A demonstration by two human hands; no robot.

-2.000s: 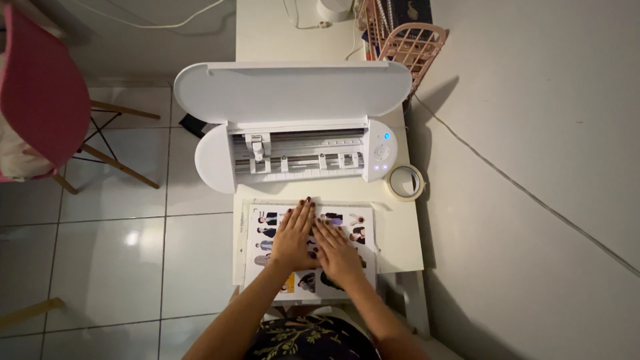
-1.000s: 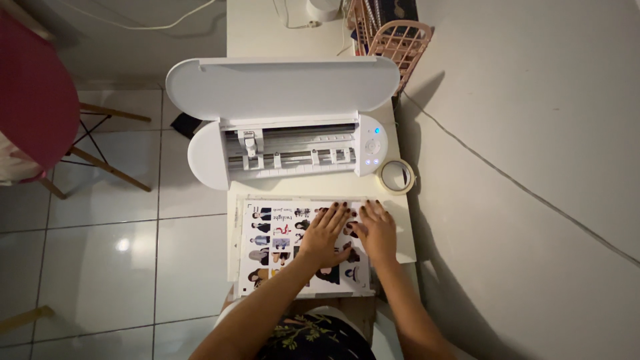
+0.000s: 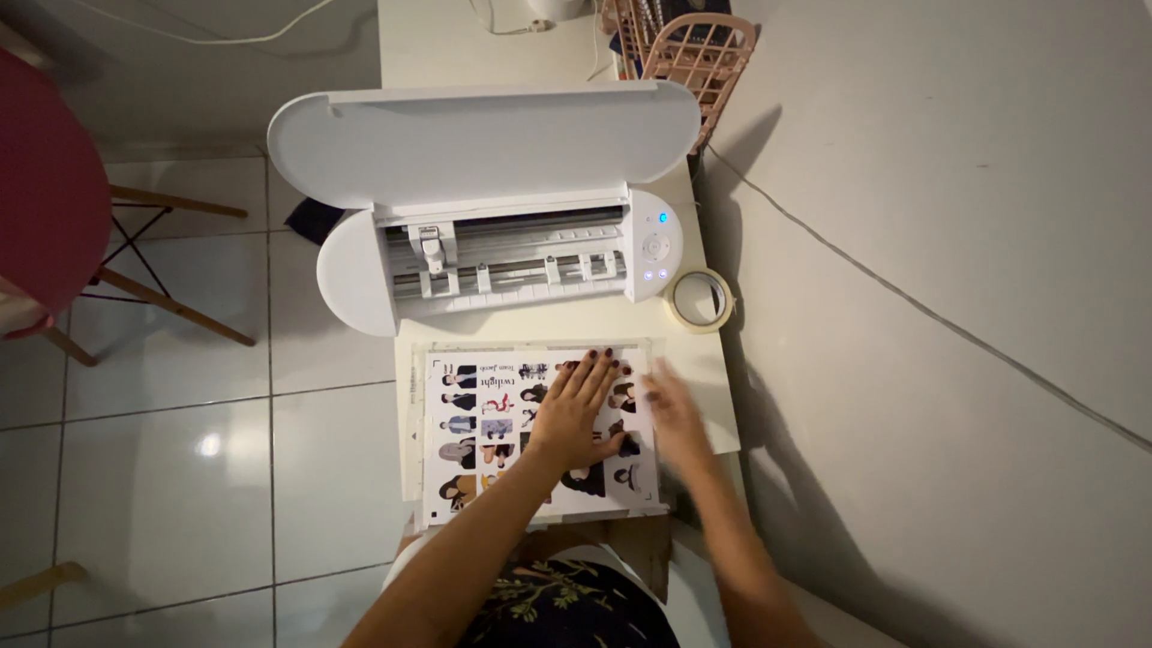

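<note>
A printed sticker sheet point(image 3: 498, 423) with rows of small figures lies on a cutting mat point(image 3: 416, 450) at the near end of the white table. My left hand point(image 3: 578, 409) rests flat on the sheet, palm down, fingers spread a little, holding nothing. My right hand point(image 3: 670, 409) is blurred at the right edge of the sheet and mat, fingers bent; whether it pinches the edge does not show. Beyond the sheet stands a white cutting machine point(image 3: 357, 270) with its lid point(image 3: 486, 144) raised, its rollers and carriage exposed and several button lights lit.
A roll of masking tape point(image 3: 699, 301) lies to the right of the machine. A pink wire basket point(image 3: 702, 54) holding items is at the back right. The wall point(image 3: 945, 225) with a cable point(image 3: 900, 286) borders the right side. A pink chair point(image 3: 54, 198) stands at left.
My right hand has moved from the middle of the sheet to its right edge. My left hand, earlier lower and further left on the sheet, still presses on it.
</note>
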